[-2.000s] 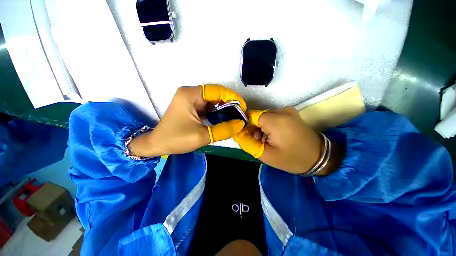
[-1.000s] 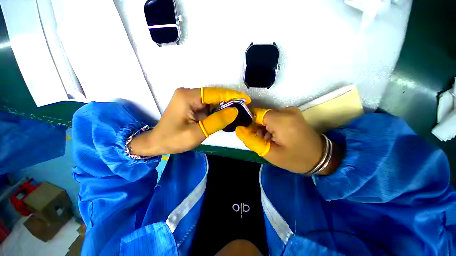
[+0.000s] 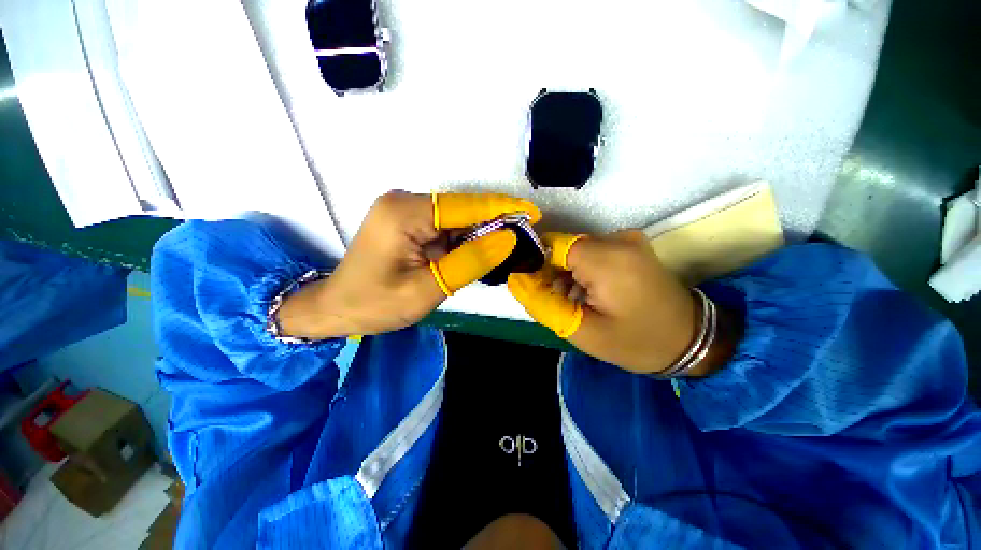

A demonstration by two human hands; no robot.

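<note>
My left hand (image 3: 389,258), with yellow finger cots, grips a black smartwatch head (image 3: 524,256) with a silver edge between thumb and fingers, just above the bench's front edge. My right hand (image 3: 619,295), also in yellow cots, has its fingertips curled at the watch's right side; whether they pinch anything is hidden. A second watch head (image 3: 565,139) lies face up on the white foam mat (image 3: 463,107). A third watch head (image 3: 346,45), with a white line across its face, lies further left, cut by the top edge.
A cream pad (image 3: 719,239) lies near the bench edge beside my right wrist. Long white sheets (image 3: 204,107) lie at the left. White crumpled pieces (image 3: 960,247) are at the far right. A cardboard box (image 3: 102,428) and a red object (image 3: 48,421) are low at the left.
The held watch is tilted differently than two seconds ago, and my left thumb lies further over its face. The view has shifted slightly. Little differs from one second ago.
</note>
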